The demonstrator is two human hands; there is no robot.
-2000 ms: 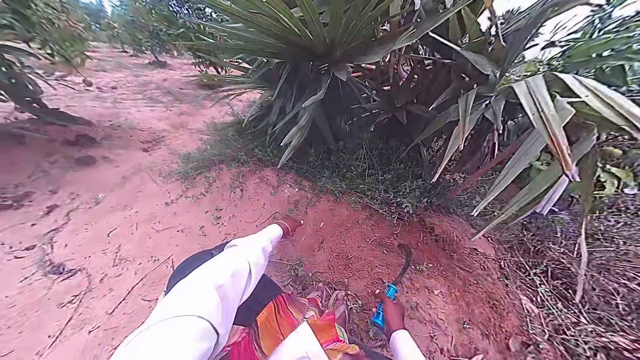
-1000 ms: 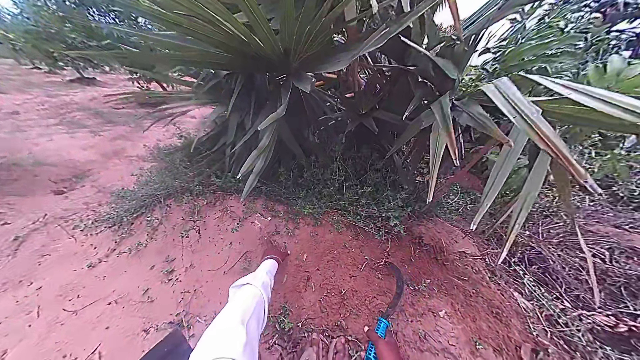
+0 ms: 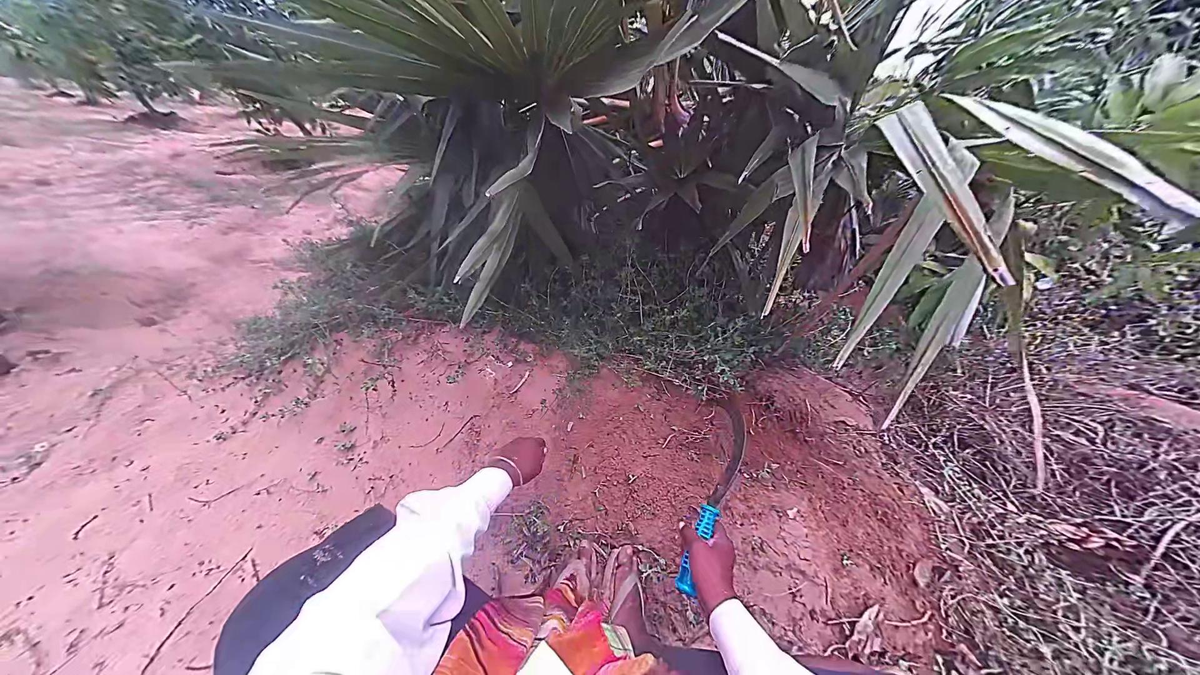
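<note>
My right hand grips the blue plastic handle of a sickle. Its curved dark blade points forward, with the tip beside the edge of the low green weeds. To the left, my left hand is over the reddish soil, fingers curled; whether it holds anything cannot be told. A bracelet circles that wrist. Between the hands lies a patch of loose red soil.
A large fan-leaved palm rises ahead, its stiff leaves drooping to the right. Dry twigs and cut brush are heaped at the right. My sandalled feet are just below the hands. Sandy ground stretches left towards small trees.
The sickle has moved forward relative to the ground, its blade now close to the weeds. The view has shifted somewhat.
</note>
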